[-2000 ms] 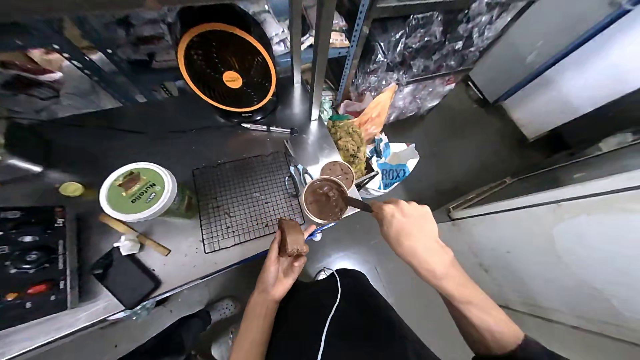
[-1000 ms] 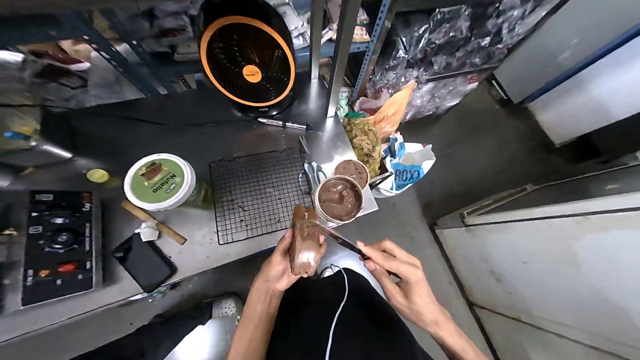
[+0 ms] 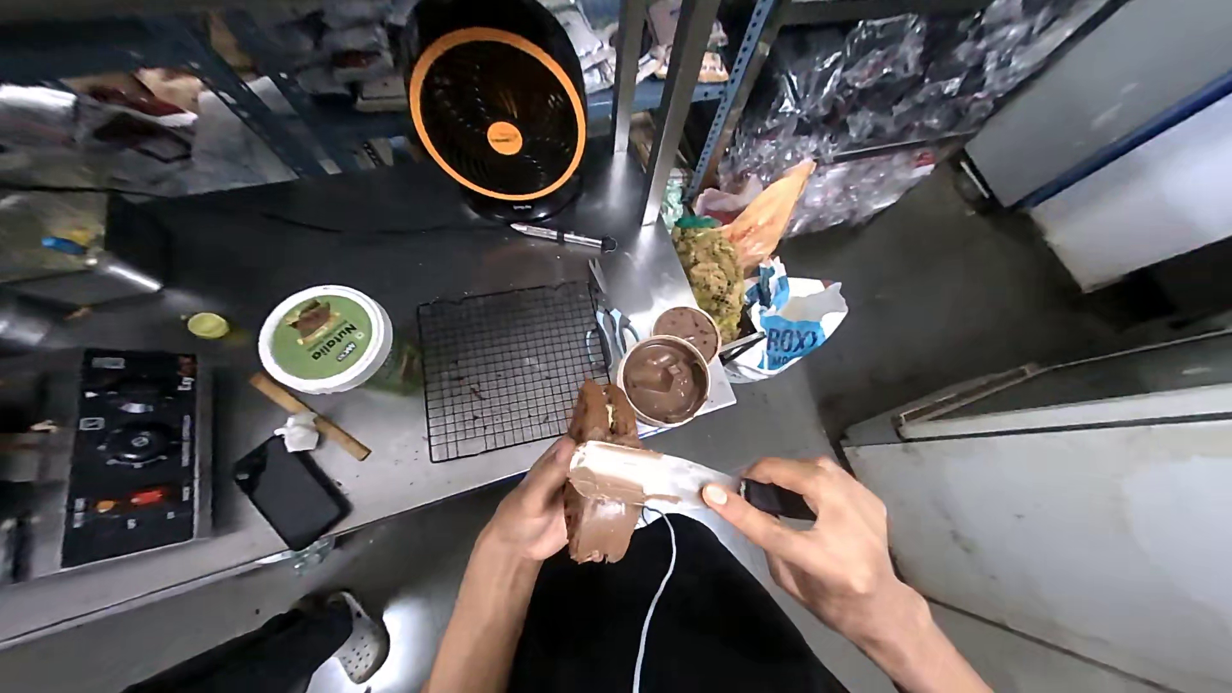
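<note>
My left hand [image 3: 529, 505] grips a brown layered cake piece [image 3: 604, 525] with a pale filling line and brown spread on its surface. In my right hand [image 3: 828, 539] is the dark handle of a palette knife [image 3: 640, 474], whose spread-smeared blade lies across the cake piece. Just above them, at the table's corner, sits a tub of chocolate spread [image 3: 664, 380]. A second round brown-topped item [image 3: 686, 332] is right behind the tub. To the left of the tub lies a black wire cooling rack [image 3: 510, 371], with scissors [image 3: 614, 327] by its right edge.
A green-lidded tub [image 3: 322, 337], a wooden stick [image 3: 310, 416], a black phone [image 3: 292, 493] and a stove-like control panel [image 3: 135, 452] are on the left. A black and orange fan [image 3: 498, 114] stands behind the rack. Bags [image 3: 794, 327] sit beyond the right table edge.
The knife has gone from the tub of spread to the cake piece, and its blade now lies flat across it. The cake piece shows more spread than two seconds ago.
</note>
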